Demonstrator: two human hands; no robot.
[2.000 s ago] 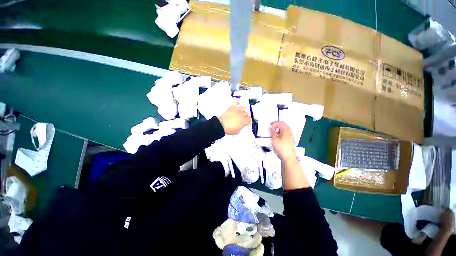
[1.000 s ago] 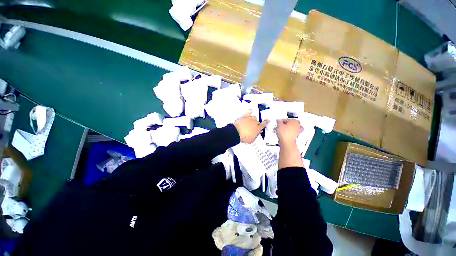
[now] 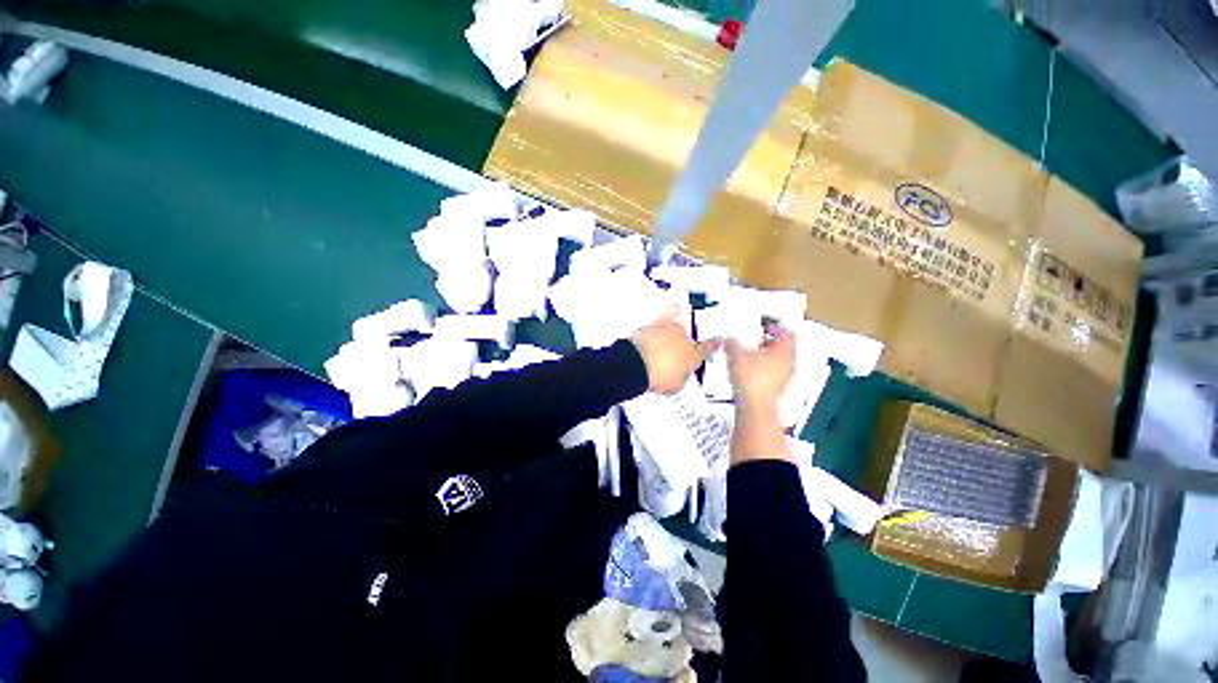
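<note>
Several white security camera units stand close together on the green bench in front of me. My left hand lies among the middle units, its fingertips near those of my right hand. My right hand has its fingers bent at a white unit. Whether either hand grips a unit or a small label cannot be told. A white label sheet with fine print shows just below the hands, near my chest.
A flattened carton lies behind the units, with a grey post in front. An open shallow carton with a ribbed tray and yellow stick is at right. A blue bin is under the bench. A white strip lies left.
The view has shifted a little. Both hands have come closer together at the units since the earliest frame, and the printed sheet below them shows more clearly.
</note>
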